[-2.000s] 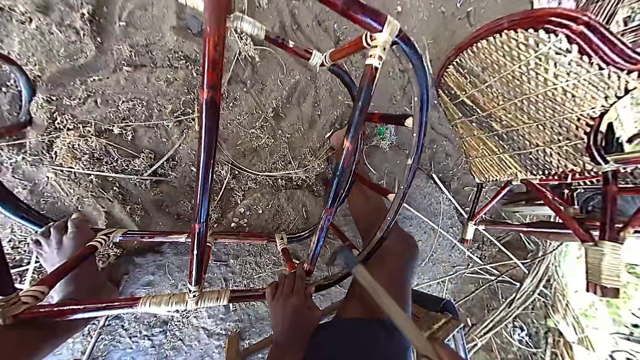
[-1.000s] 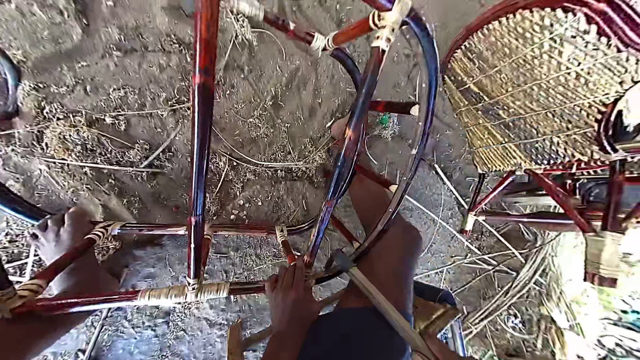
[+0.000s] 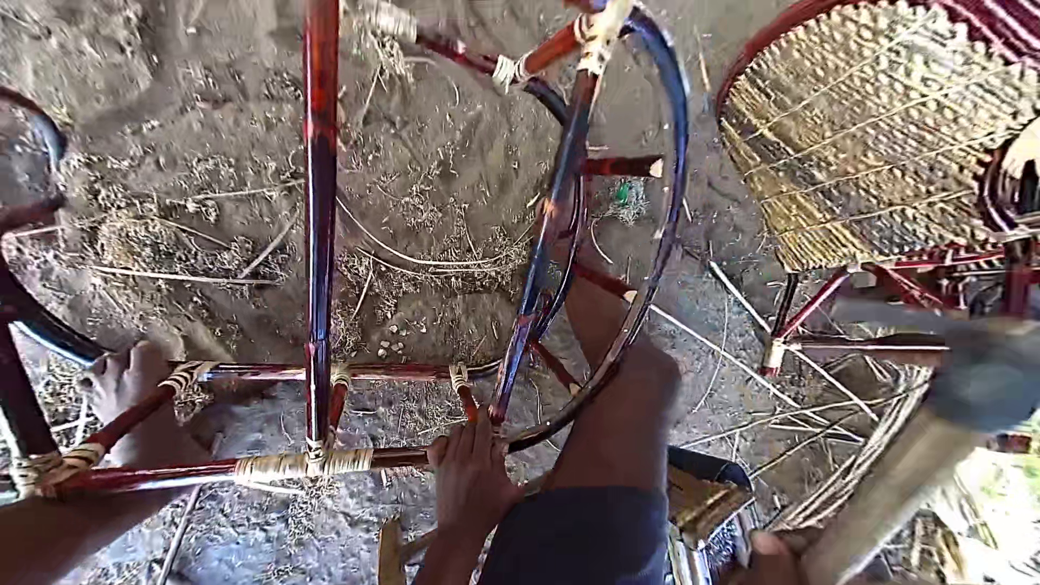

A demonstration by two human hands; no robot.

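Note:
A dark red lacquered cane chair frame (image 3: 321,227) with pale bound joints fills the left and middle. My left hand (image 3: 475,467) grips its lower rail, where an upright and the curved hoop (image 3: 678,162) come close together. At bottom right, my right hand (image 3: 772,561), partly cut off by the edge, holds the wooden handle of a hammer (image 3: 979,374). The hammer's head is blurred, raised to the right of the hoop and apart from it. Pale binding (image 3: 305,465) wraps the rail left of my left hand.
A woven cane seat (image 3: 877,130) on red legs stands at right, with someone's hand (image 3: 1024,154) at its edge. My bare leg (image 3: 609,406) is beside the hoop. What looks like a foot (image 3: 126,386) is at left. Loose cane strips (image 3: 869,463) lie on the dirt.
The hammer's head was at the hoop beside my left hand; it has swung away to the right and looks nearer the camera. My left hand keeps its place on the rail.

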